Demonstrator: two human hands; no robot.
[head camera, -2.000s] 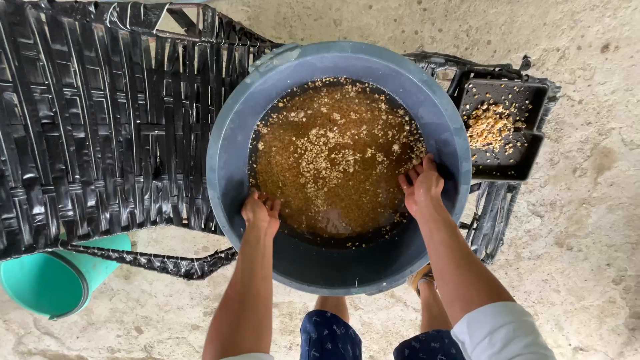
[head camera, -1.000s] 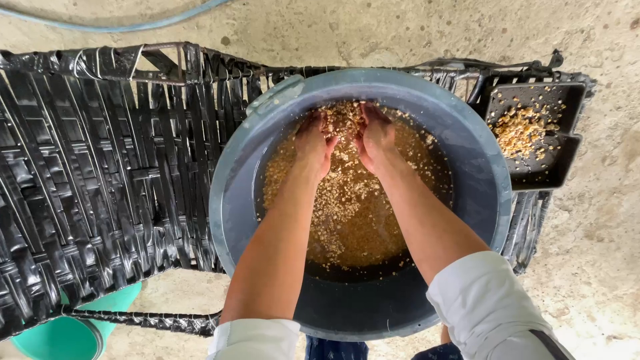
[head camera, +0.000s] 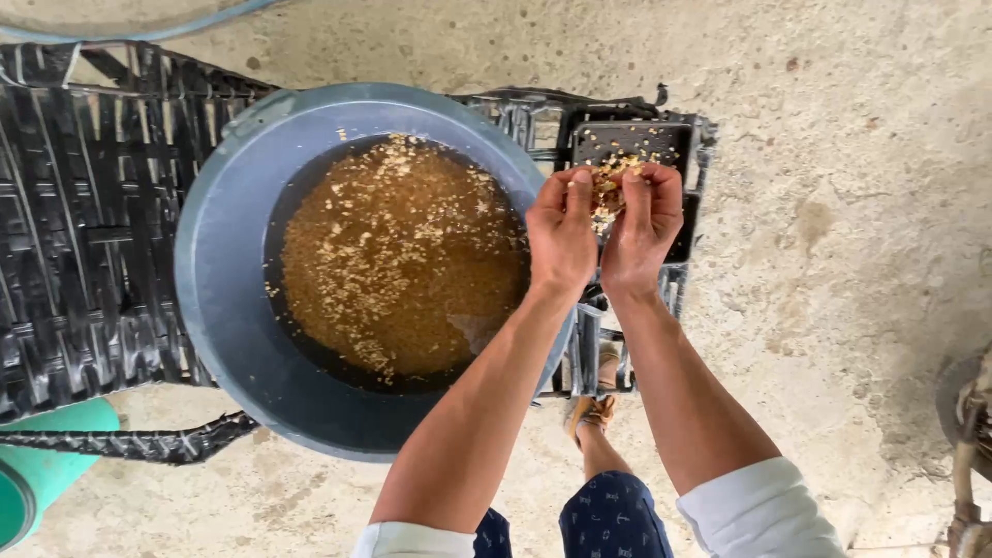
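A large blue-grey plastic tub (head camera: 225, 325) holds brownish water with grains (head camera: 387, 256) under it and pale pieces floating on top. To its right lies a black plastic tray (head camera: 680, 143) with loose yellowish kernels. Just over that tray, my left hand (head camera: 564, 225) and my right hand (head camera: 642, 217) are close together, fingers curled around a shared clump of wet grain pieces (head camera: 608, 194). My hands hide part of the tray and its contents.
Tub and tray rest on a bench woven from black strips (head camera: 93, 232). A green plastic bucket (head camera: 70, 457) lies at lower left on the concrete floor (head camera: 814, 232). A pale blue hose (head camera: 178, 27) curves at upper left. At the right edge stands a partly visible object.
Both hands have left the tub, where they were cupped around grain a second ago, and moved right to above the black tray. Two seconds ago they were apart at the tub's near side.
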